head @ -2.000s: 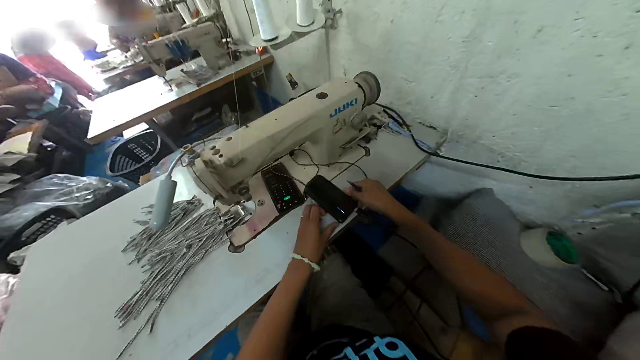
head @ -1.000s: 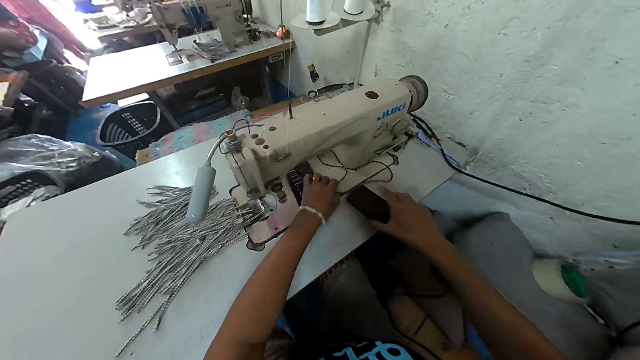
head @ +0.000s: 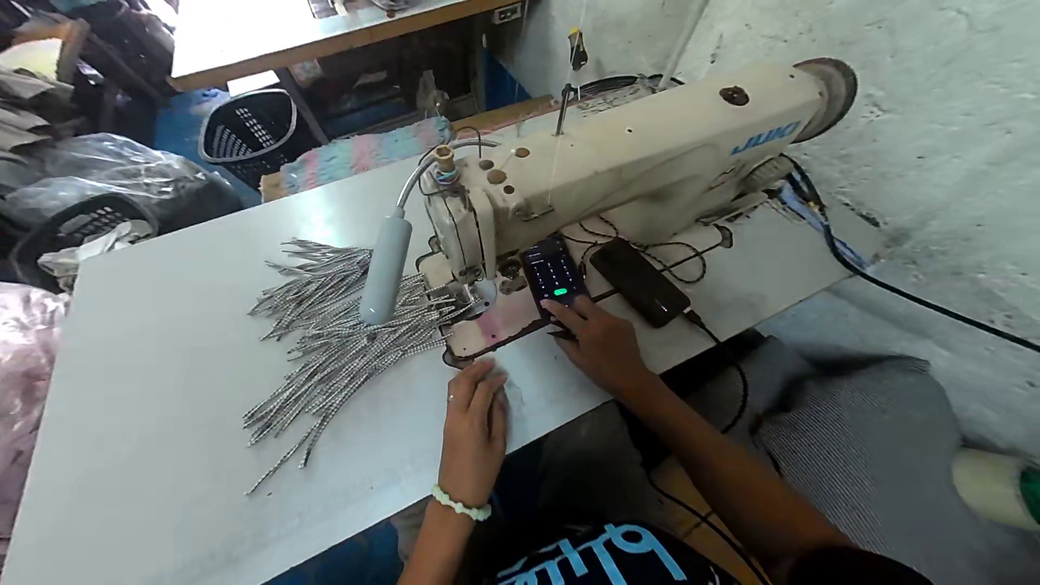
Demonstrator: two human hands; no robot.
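My left hand rests on the white table's front part, just before the needle plate of a JUKI sewing machine, holding nothing. My right hand touches the lower end of a smartphone with a lit screen, which lies on the machine bed. To the phone's right lies a black power bank with a cable plugged into its near end. Many thin grey-and-white patterned cords are spread left of the needle area, some reaching the presser foot. A grey lamp hangs over them.
A black cable runs from the machine along the wall. Thin black cord loops lie behind the power bank. Beyond the white table stand a dark plastic basket and another table. Grey fabric is at the right.
My left hand has moved off the phone area to the table before the needle plate. My right hand has left the black power bank, which now lies on the bed, and touches the phone.
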